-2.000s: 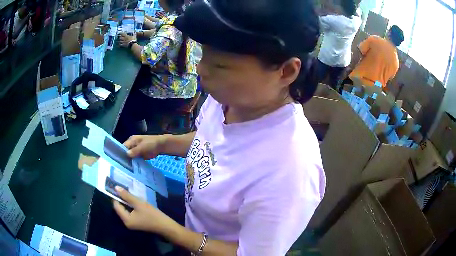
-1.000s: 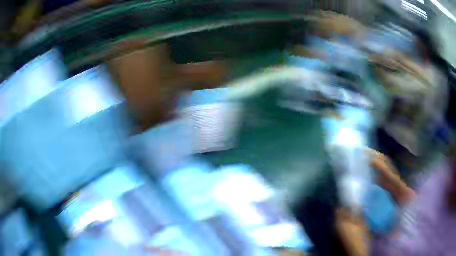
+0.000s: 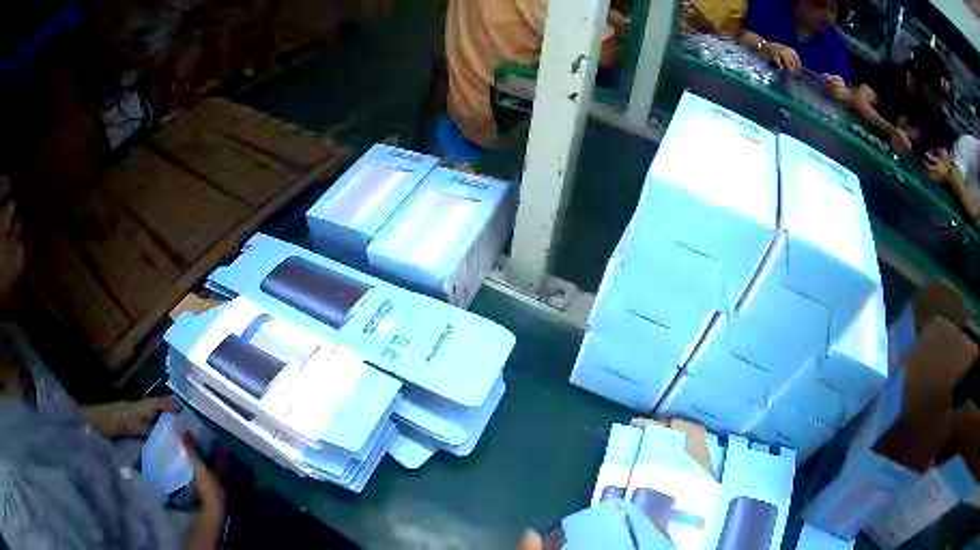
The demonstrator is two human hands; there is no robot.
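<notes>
Flat carton blanks [image 3: 688, 483], light blue and white with dark cylinder prints, lie at the bottom edge right of centre. A folded light blue card part [image 3: 615, 529] lies over their lower end, cut off by the frame. A fingertip of what looks like my left hand [image 3: 532, 540] shows at the bottom edge, beside this part; whether it touches the card is unclear. My right hand is not in view. Closed cartons [image 3: 688, 258] stand in a tight stacked block behind the blanks.
A pile of flat blanks [image 3: 312, 397] lies left on the green bench [image 3: 430, 505], with two closed cartons [image 3: 414, 215] behind. A pale metal upright [image 3: 553, 150] stands between the carton groups. Open-top cartons [image 3: 903, 430] are right. A person's hands [image 3: 204, 494] hold a card at left. People sit behind.
The view has swung from the neighbour in pink to the bench with the carton block and blanks. The one-second-old frame is heavily blurred, so hand movement cannot be told.
</notes>
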